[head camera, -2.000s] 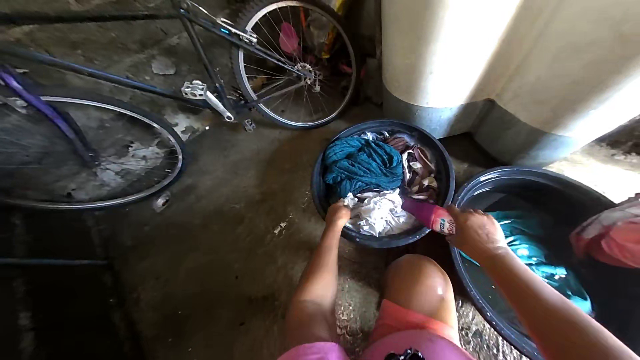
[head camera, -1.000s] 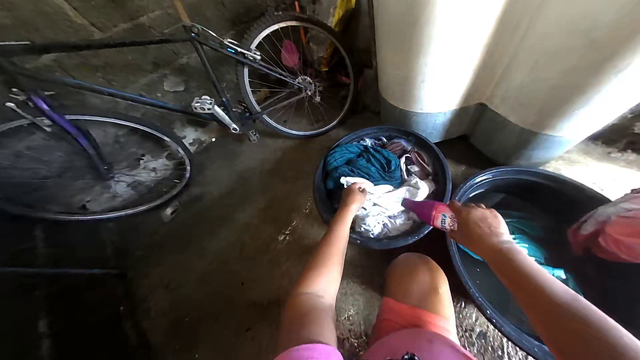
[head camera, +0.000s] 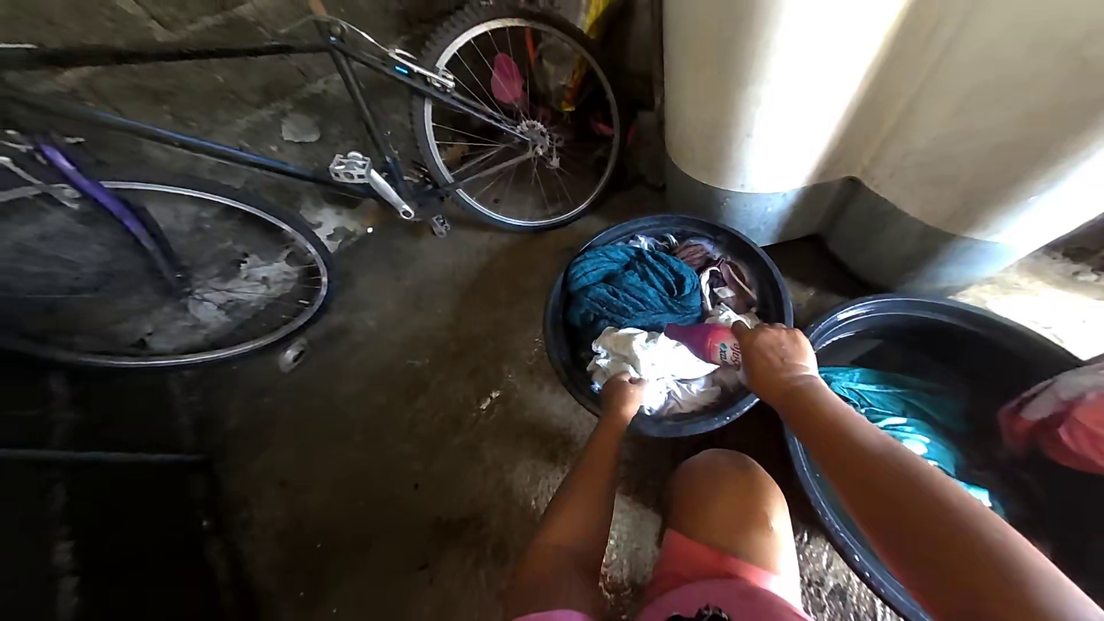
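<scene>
My left hand grips the edge of a white cloth at the near side of a round dark basin. My right hand is closed around a pink and purple plastic bottle, tilted so that its purple end points left over the white cloth. Behind the white cloth, a bunched dark teal cloth lies in the same basin, with brownish and striped cloths to its right.
A larger dark tub on the right holds a teal cloth and a coral-pink cloth. A bicycle stands at the upper left. A cream and grey wavy structure rises behind the basins, on a wet concrete floor.
Since one second ago, my left hand has moved toward the near rim of the basin, with the white cloth bunched beside it. The bottle has stayed in my right hand over the basin.
</scene>
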